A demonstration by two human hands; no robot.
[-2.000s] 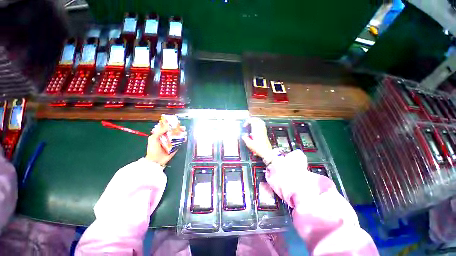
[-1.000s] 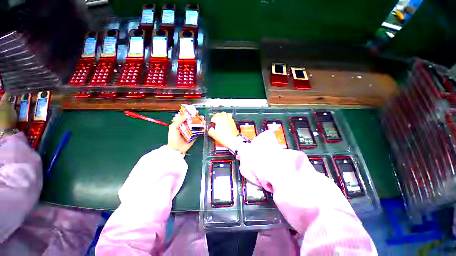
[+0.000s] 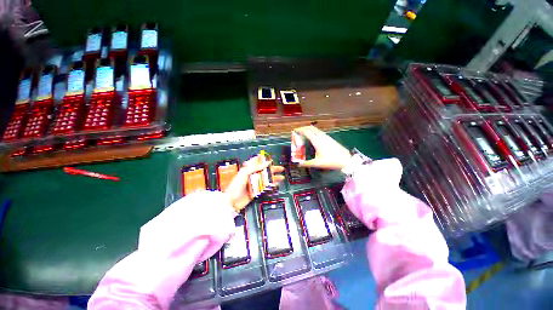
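Observation:
A clear blister tray (image 3: 245,275) holds two rows of red-edged phones. Two back-row phones at the left show orange windows (image 3: 194,180); front-row phones show pale windows (image 3: 277,230). My left hand (image 3: 247,183) holds a small stack of orange and white pieces (image 3: 261,180) above the tray's middle. My right hand (image 3: 324,150) holds a small red-and-white piece (image 3: 298,147) between its fingers, above a phone at the back row's right. The hands partly hide the back row, and my left sleeve covers part of the front row.
Open red phones (image 3: 102,97) stand in a raised tray at back left. Two small red phones (image 3: 279,101) sit on a brown board (image 3: 345,103). A red pen (image 3: 91,174) lies at left. Tall stacked trays (image 3: 461,175) stand at right. A blue object shows at the left edge.
The view has shifted, so the tray sits further left. My left hand has come over the tray with its stack. My right hand has moved from the left back pockets towards the right, holding a piece.

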